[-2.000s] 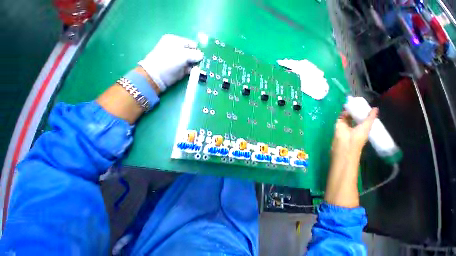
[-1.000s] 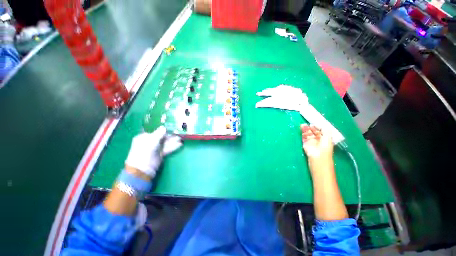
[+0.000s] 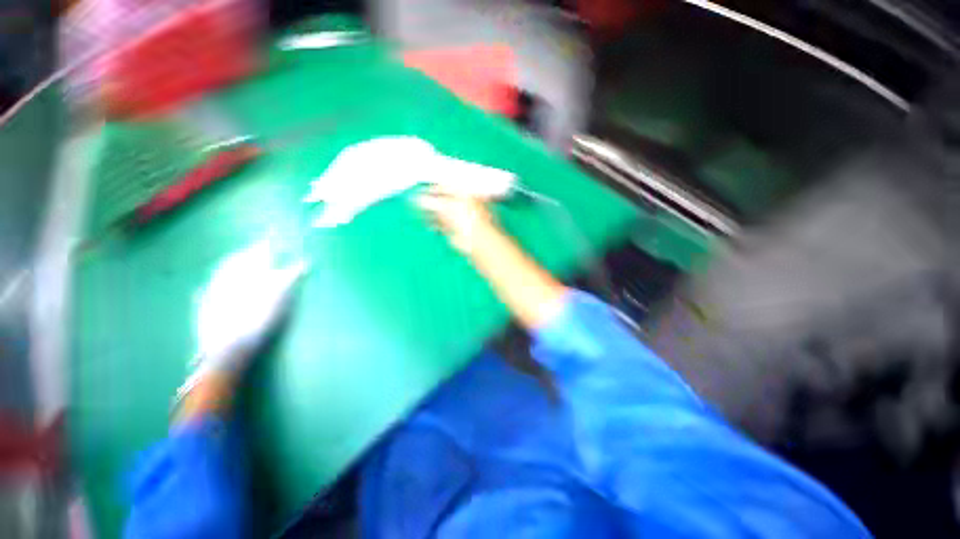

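Observation:
The whole view is blurred. The circuit board panel (image 3: pixel 147 158) lies at the upper left of the bench mat, with a red edge (image 3: pixel 200 181) under it. My gloved left hand (image 3: pixel 247 300) is over the mat, nearer to me than the panel and apart from it; its fingers are too blurred to read. My bare right hand (image 3: pixel 453 208) is at the near side of the white glue bottle (image 3: pixel 479 178), which lies by the crumpled white wipe (image 3: pixel 379 166). Whether my fingers grip the bottle cannot be told.
The green mat (image 3: pixel 347 337) spans the bench. A red box (image 3: pixel 184 58) stands at the far left and a flat red thing (image 3: pixel 463 74) is beyond the mat's far edge. A metal rail (image 3: pixel 658 184) runs at the right. My blue-clothed lap is at the bottom.
The view has swung to the right, so the bench sits further left. My left hand has come away from the panel. My right hand earlier held the bottle up; the bottle is now down by the wipe.

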